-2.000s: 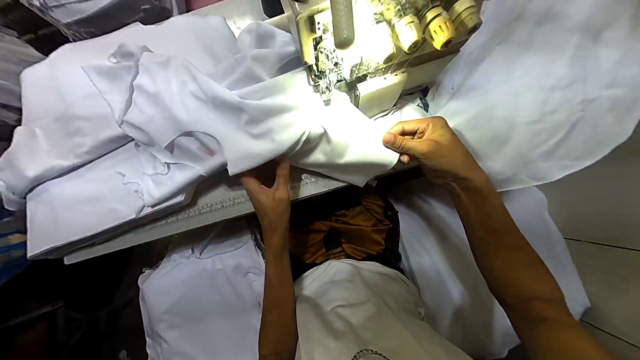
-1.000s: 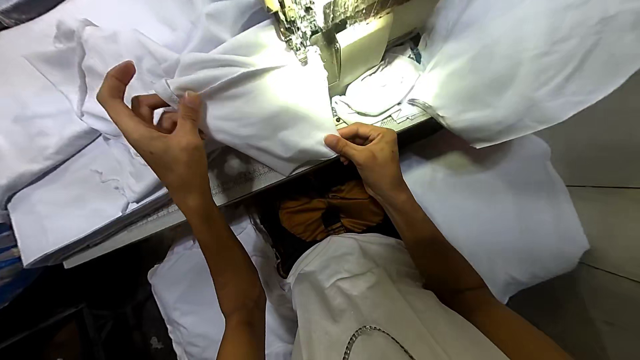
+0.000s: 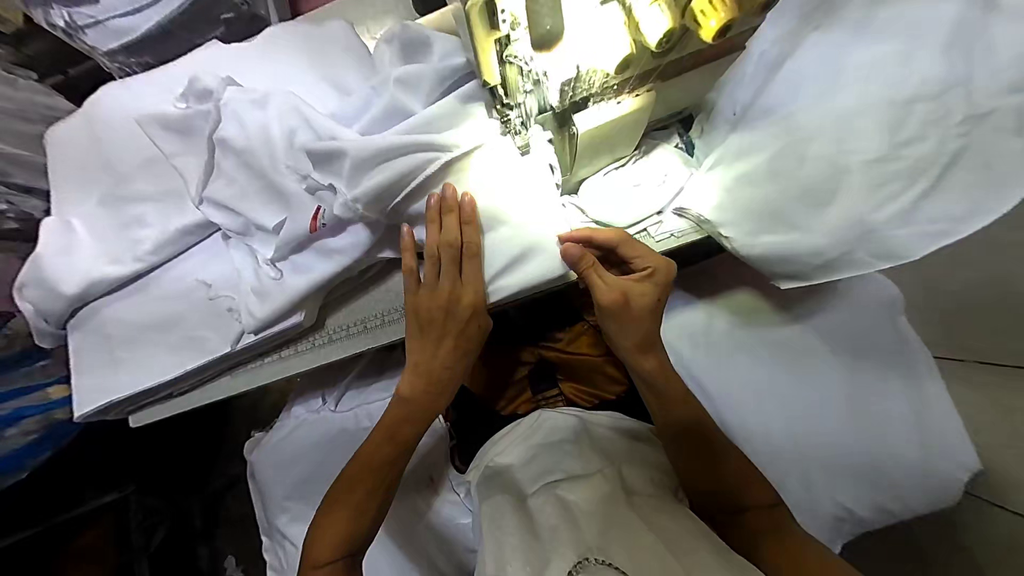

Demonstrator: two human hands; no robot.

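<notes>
White fabric (image 3: 512,216) lies under the needle area of a lit sewing machine (image 3: 520,88) and spreads left across the table. My left hand (image 3: 446,280) rests flat on this fabric, palm down, fingers extended toward the machine. Between the thumb and fingers of my right hand (image 3: 616,276), the fabric's right edge is pinched near the table's front edge. A small red mark (image 3: 318,218) shows on the bunched cloth left of my left hand. The cloth hides part of the machine bed.
Stacked white fabric (image 3: 144,320) covers the table's left side. A measuring scale (image 3: 344,330) runs along the front edge. More white cloth hangs at the right (image 3: 864,160) and lies below it (image 3: 816,392). Yellow thread tension knobs (image 3: 710,18) sit on the machine.
My left hand, raised and curled over the cloth farther left one second ago, now lies flat nearer the machine. My right hand has kept its pinch on the fabric edge since then.
</notes>
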